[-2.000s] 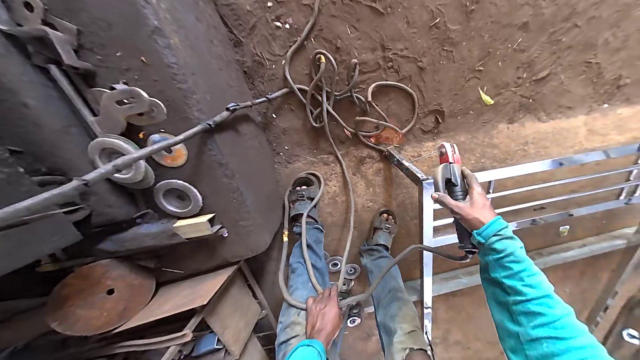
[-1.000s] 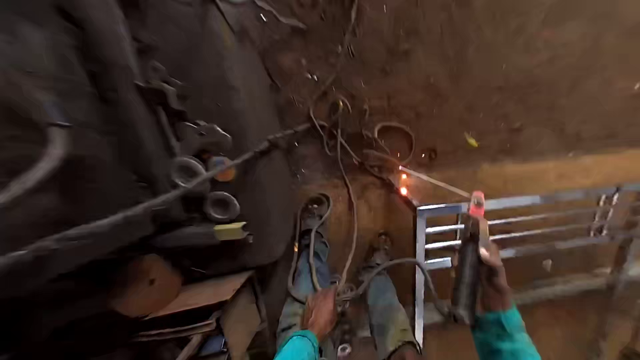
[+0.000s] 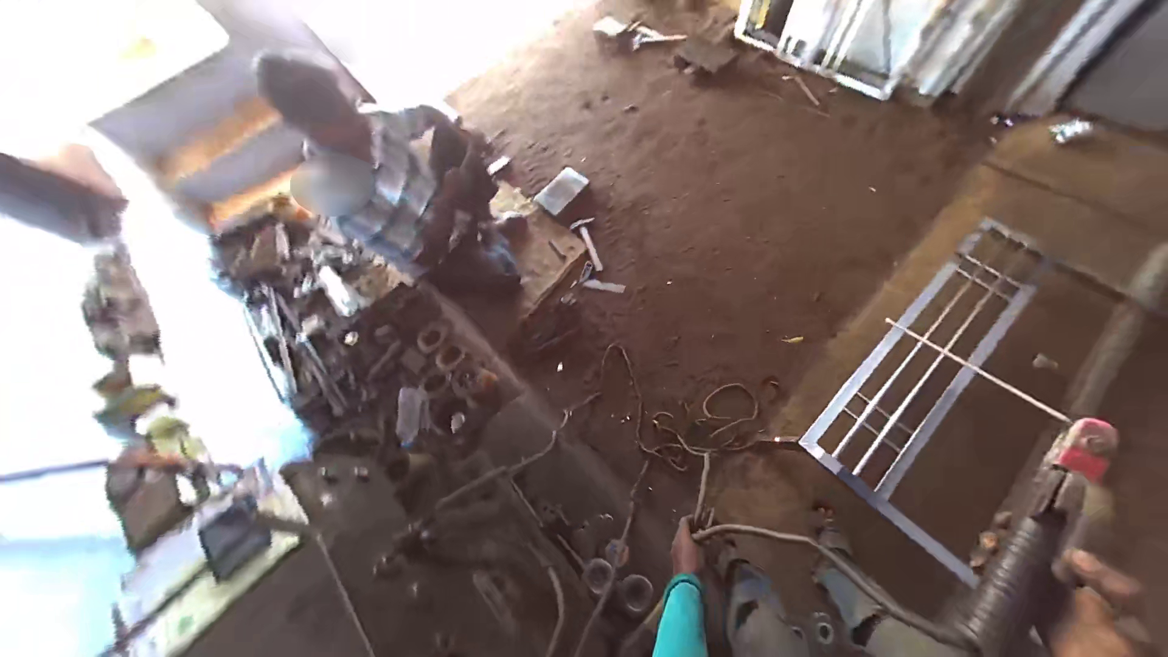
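My left hand (image 3: 686,547), at the lower middle beyond a teal sleeve, is closed around a thick welding cable (image 3: 776,532). The cable loops across to the dark handle of a welding electrode holder (image 3: 1027,543) at the lower right. My right hand (image 3: 1090,602) grips that holder, though it is blurred. A thin welding electrode (image 3: 981,372) sticks out of the holder's red head, up and to the left, crossing in view over a rectangular metal frame with bars (image 3: 926,516). Whether the rod touches the frame cannot be told.
Tangled cable (image 3: 680,447) lies on the dirt floor. A person in a checked shirt (image 3: 392,196) bends beside a heap of metal scrap (image 3: 319,319) at the upper left. Metal rings (image 3: 636,593) lie near my feet. White metal frames (image 3: 821,46) stand at the top right.
The view has swung up and left, bringing the other person in. Glowing spots showed near the frame's corner one second ago. The electrode appears in the holder in the last two frames.
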